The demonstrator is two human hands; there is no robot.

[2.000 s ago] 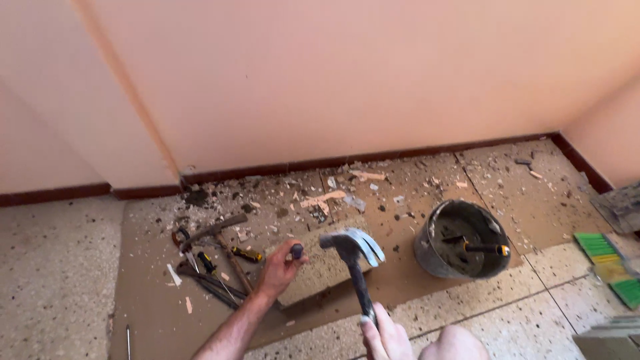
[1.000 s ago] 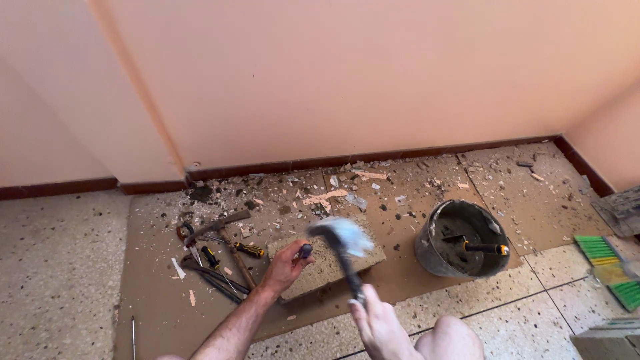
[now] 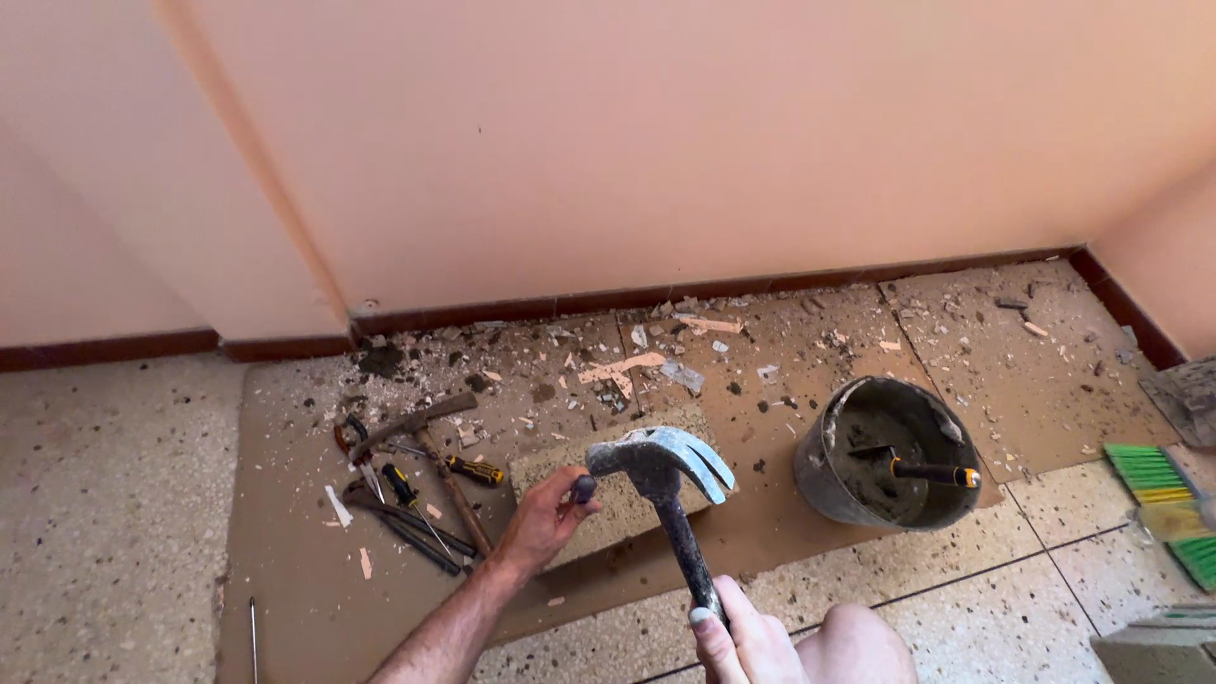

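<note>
My left hand (image 3: 546, 521) is closed around a short dark tool, possibly a chisel or punch, whose end (image 3: 582, 489) shows above the fingers; the rest of it is hidden. A pale rough block (image 3: 608, 518) lies on the brown board beneath that hand. My right hand (image 3: 746, 635) grips the dark handle of a claw hammer (image 3: 662, 461). The hammer's face is close beside the tool end, its claw pointing right; whether they touch I cannot tell.
Left of the block lie a mason's hammer (image 3: 454, 484), yellow-black screwdrivers (image 3: 475, 470) and pliers (image 3: 369, 470). A bucket (image 3: 817, 475) with grey mortar and a trowel (image 3: 936, 473) stands right. Rubble covers the boards along the skirting (image 3: 570, 306). A green-yellow broom (image 3: 1164, 508) lies far right.
The hammer, blurred by motion one second ago, now appears sharp near the tool in my left hand. My left hand stays over the block, and the bucket and loose tools keep their places.
</note>
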